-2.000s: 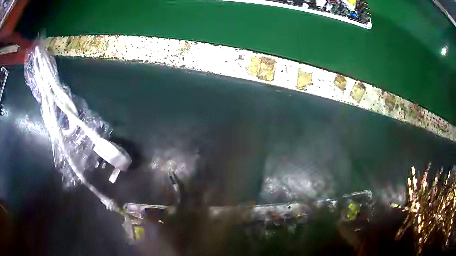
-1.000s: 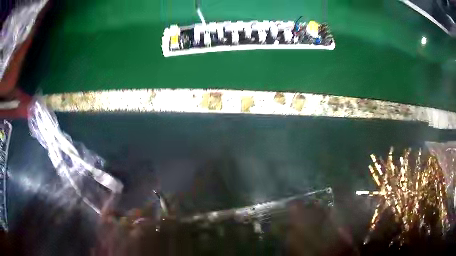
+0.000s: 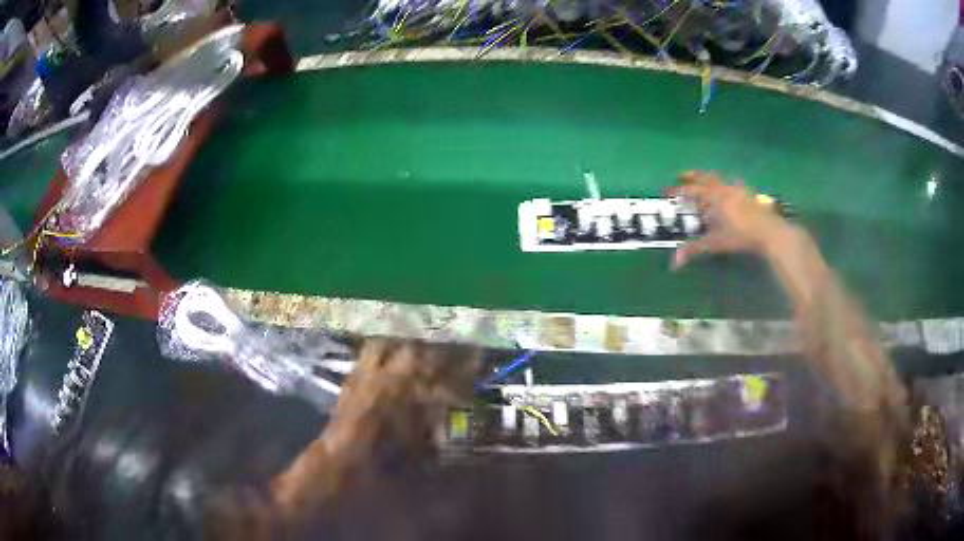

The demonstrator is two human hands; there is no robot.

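An open power strip housing (image 3: 613, 412) lies on the dark bench, with white blocks inside and a yellow spot near each end. My left hand (image 3: 396, 396), blurred, is at its left end, beside a blue wire and a yellow wire. Its fingertips are unclear, so I cannot tell if it grips anything. A coiled white cord in clear wrap (image 3: 254, 349) runs up to this hand. My right hand (image 3: 729, 217) reaches over the belt. Its fingers are apart across the right part of a second housing (image 3: 624, 222) and hide some of it.
The green belt (image 3: 349, 201) lies beyond a worn white rail (image 3: 476, 325). A red-orange stand (image 3: 143, 222) at left holds wrapped cords (image 3: 148, 137). Another housing (image 3: 79, 370) lies at far left. Brass strips (image 3: 930, 454) are at the right edge. Cords with coloured wires (image 3: 613, 26) heap behind the belt.
The view has lifted to show more of the belt. My right hand now reaches over the belt housing, which shows lower and farther right. My left hand shows more clearly at the near housing.
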